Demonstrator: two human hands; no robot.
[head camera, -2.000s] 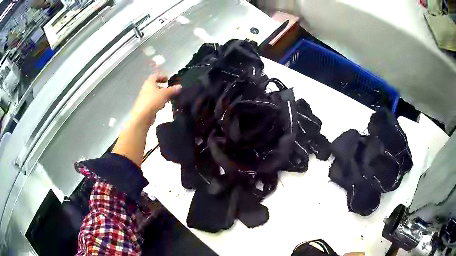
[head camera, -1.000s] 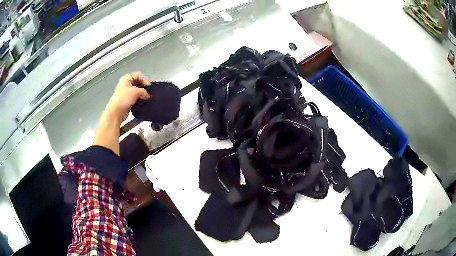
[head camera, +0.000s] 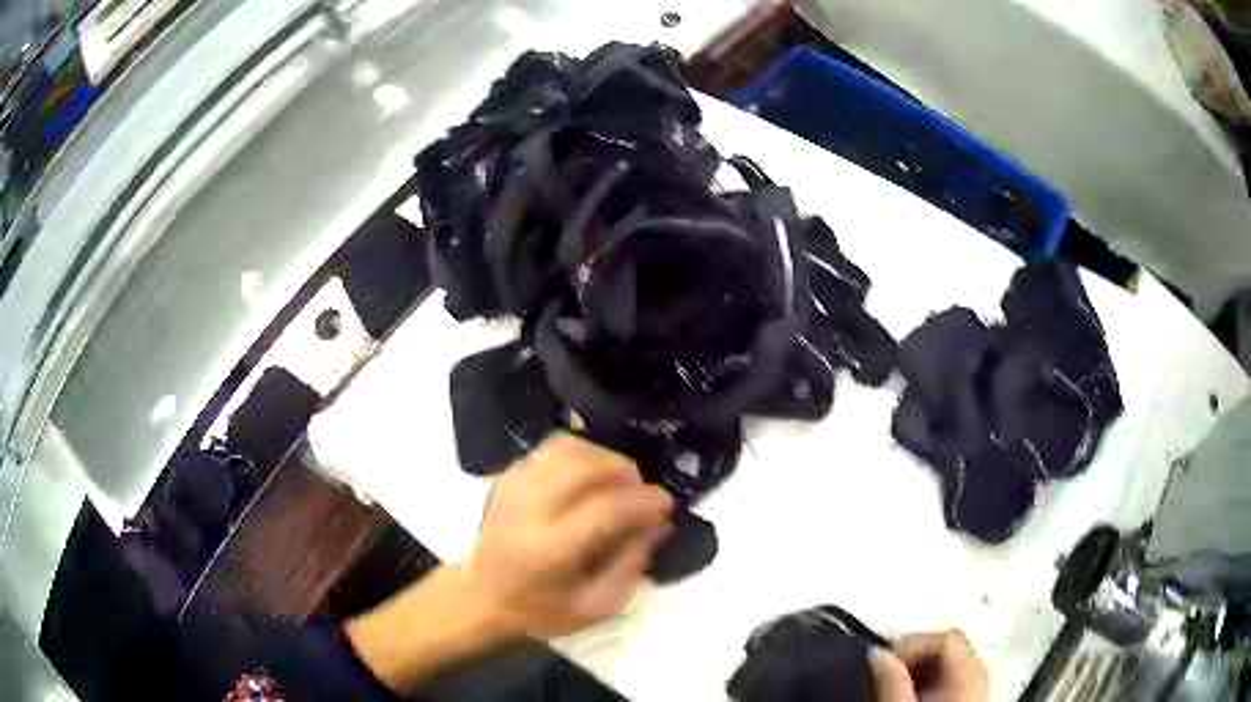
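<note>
A large tangled pile of black sewn pieces with thin pale lines (head camera: 659, 295) lies on the white tabletop (head camera: 809, 535). My left hand (head camera: 569, 535) is over the pile's near edge, blurred, fingers curled. A small black piece (head camera: 682, 546) lies beside its fingertips; whether the hand grips any cloth is hidden. My right hand (head camera: 936, 668), cut off by the bottom edge, pinches a black workpiece (head camera: 807, 658) from the right. A smaller group of black pieces (head camera: 1015, 405) lies right of the pile.
Dark machine parts with shiny metal (head camera: 1132, 590) stand at the lower right. A blue basket (head camera: 919, 151) is behind the pile. A grey metal ledge (head camera: 261, 247) curves along the left. Several black pieces (head camera: 272, 418) lie at its near edge.
My left hand has moved from the ledge, where it held a black panel, right and down to the pile's near edge. The right hand and its workpiece have come into view at the bottom.
</note>
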